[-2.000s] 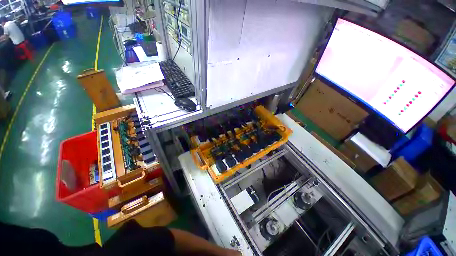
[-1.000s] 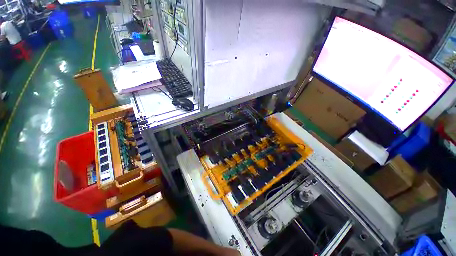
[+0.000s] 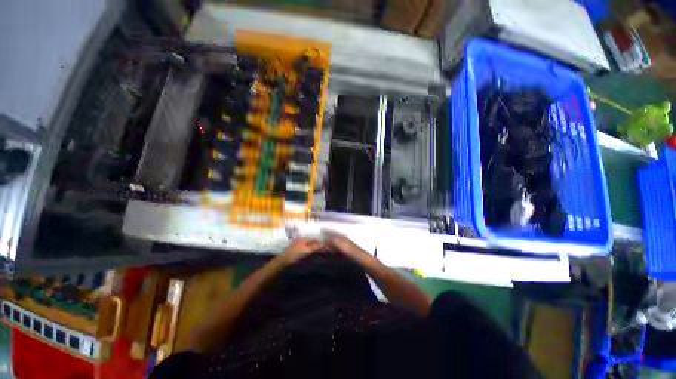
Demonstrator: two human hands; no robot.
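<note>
The orange test fixture (image 3: pixel 259 166) lies on the conveyor bed in front of me, blurred by motion. Black power adapters (image 3: pixel 300 137) sit along it in rows, with a green strip between them. Two light spots show in the near row. My left hand (image 3: pixel 300 249) and my right hand (image 3: pixel 341 243) are close together at the white front edge (image 3: pixel 185 222), just below the fixture's near end. Both are small and blurred, and I cannot tell whether the fingers are open or closed.
A blue crate (image 3: pixel 606 200) heaped with black adapters stands right of the conveyor rails (image 3: pixel 382 155). A spare fixture (image 3: pixel 52 326) lies above a red bin (image 3: pixel 44 363) at the lower left. A green object (image 3: pixel 648 122) is at the far right.
The view has swung right and down, so the monitor has left it and the blue crate has come in. Both hands now show at the white edge; earlier only a forearm showed.
</note>
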